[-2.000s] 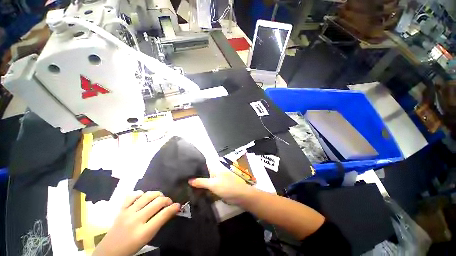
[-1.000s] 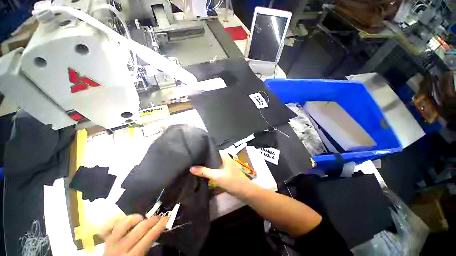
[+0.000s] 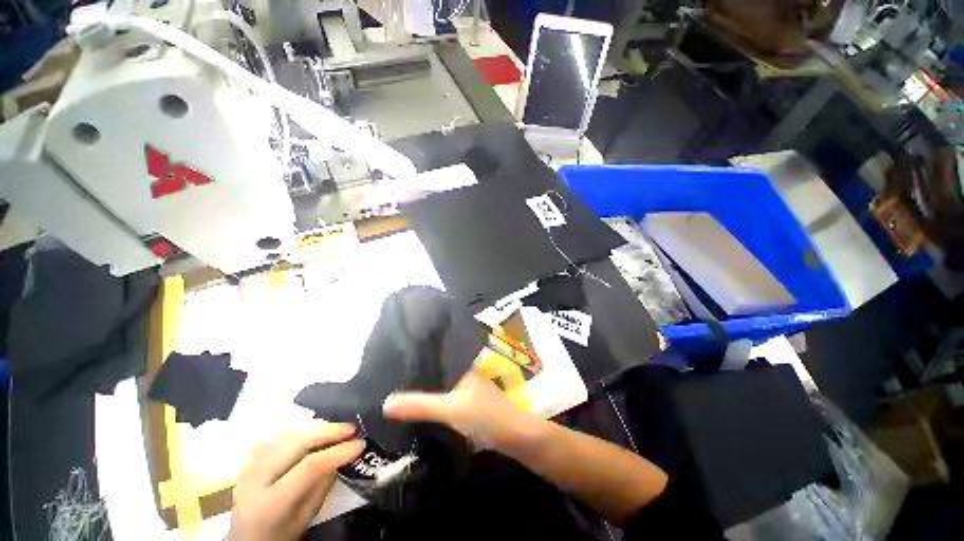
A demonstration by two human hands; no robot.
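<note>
A black fabric panel [image 3: 418,328] is bunched up over the white board [image 3: 307,338] in front of me. My right hand [image 3: 455,410] grips it, thumb on top. My left hand [image 3: 291,476] has its fingertips at the fabric's lower left edge, by a small piece with white lettering [image 3: 370,463] and thin pale threads. Whether the left fingers pinch the cloth or the threads is hard to tell. The fabric's lower part runs into the dark area at the bottom.
The sewing machine head [image 3: 169,159] stands at upper left. Small black pieces [image 3: 201,386] lie on the board's left. Stacked black panels [image 3: 507,232], labels [image 3: 566,322] and orange-handled snips [image 3: 515,349] are at right. Beyond them are a blue bin [image 3: 687,185] and a dark-screened tablet [image 3: 566,79].
The fabric is bunched more narrowly and has drawn back from the left. My left hand has moved slightly right and up toward it. A piece with white lettering now shows by the left fingers.
</note>
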